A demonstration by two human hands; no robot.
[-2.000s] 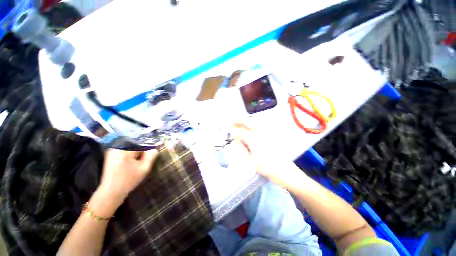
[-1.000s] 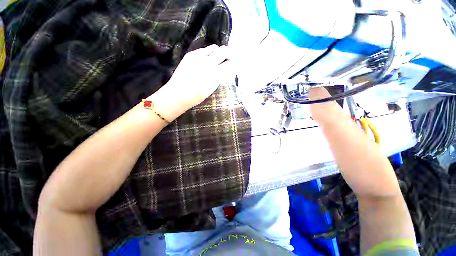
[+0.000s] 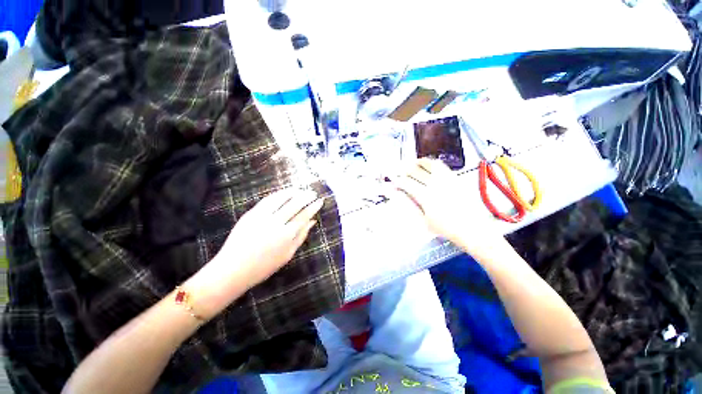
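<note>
The dark plaid garment piece [image 3: 231, 165] lies left of and partly under the white sewing machine head [image 3: 431, 35]. My left hand [image 3: 273, 227] lies flat on the plaid cloth near its right edge, fingers together and pointing at the needle area. The presser foot and needle area [image 3: 315, 150] is bright and blurred. My right hand [image 3: 423, 192] is over the white machine bed [image 3: 385, 254], right of the cloth, with a thin dark stick at its fingers; whether it grips this is unclear.
A dark phone [image 3: 439, 143] lies on the bed behind my right hand. Scissors with red and yellow handles [image 3: 509, 188] lie right of it. Small brown plates [image 3: 412, 103] sit below the blue stripe. A dark cloth pile [image 3: 608, 269] and blue bin [image 3: 469, 308] are at the right.
Since one second ago the view has shifted back toward the bed. My right hand has come from behind the machine's front parts to the open bed. My left hand is lower on the cloth.
</note>
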